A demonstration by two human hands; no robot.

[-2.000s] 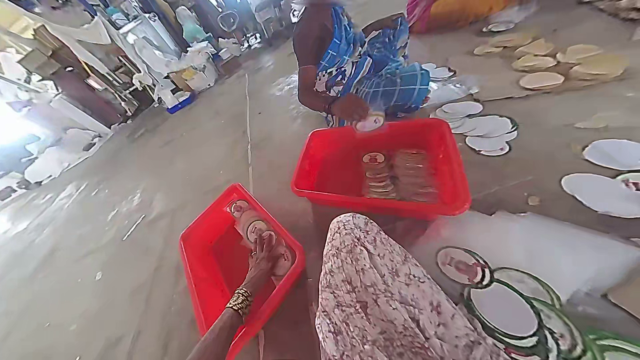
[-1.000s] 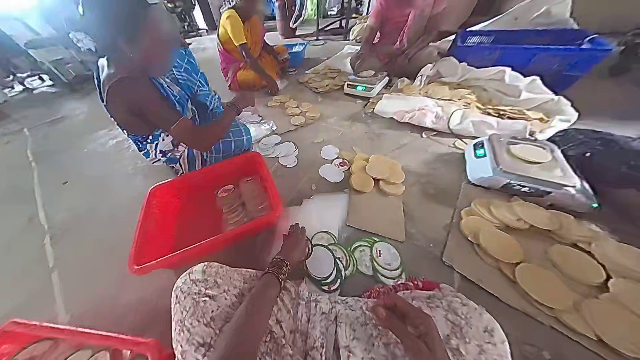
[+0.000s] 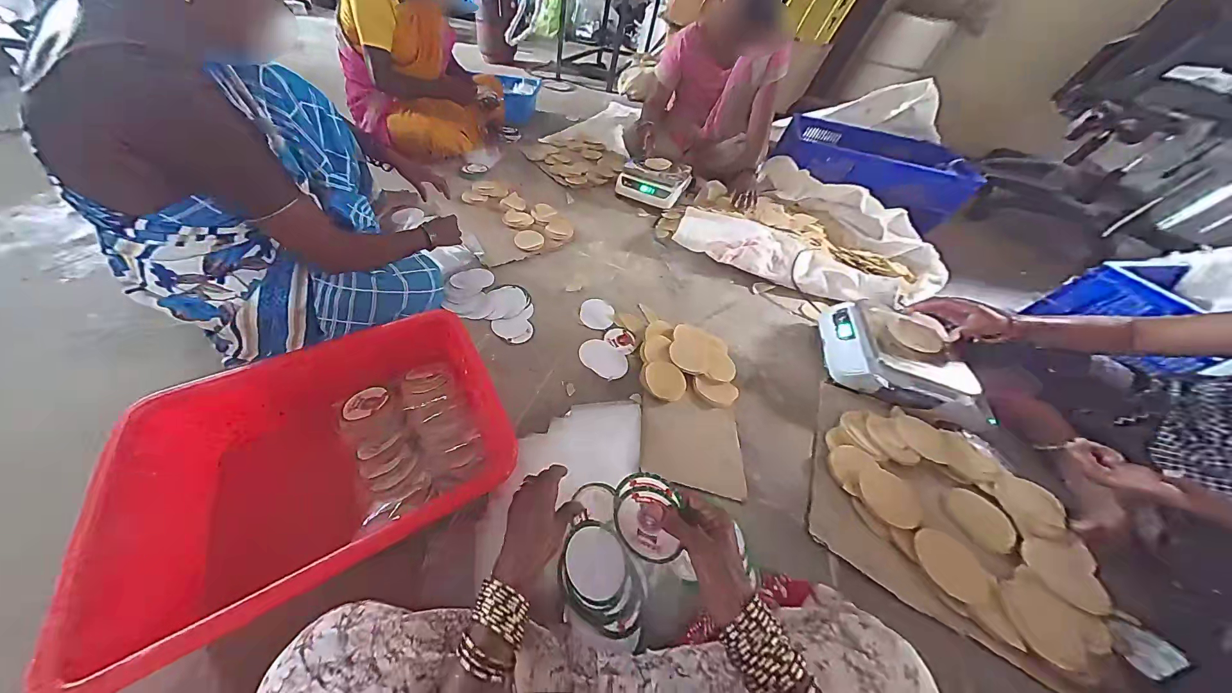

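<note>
My right hand grips a round printed label with a green and red rim, thumb on its face. At the left edge of a pile of round labels, mostly white side up, my left hand has its fingers apart, fingertips near the pile; whether they touch it is unclear. Clear plastic sheets lie just beyond my hands, beside a piece of cardboard. Round flat tan discs are heaped at that cardboard's far end, with several white paper rounds to their left.
A red plastic tub with packed discs stands at left. At right are a digital scale, a co-worker's hand at its pan, and cardboard with many discs. Co-workers sit ahead near a second scale and a blue crate.
My right hand has moved to the label pile and taken hold of a printed label. A co-worker's hand has come to the near scale's pan. The view has swung right since the oldest frame.
</note>
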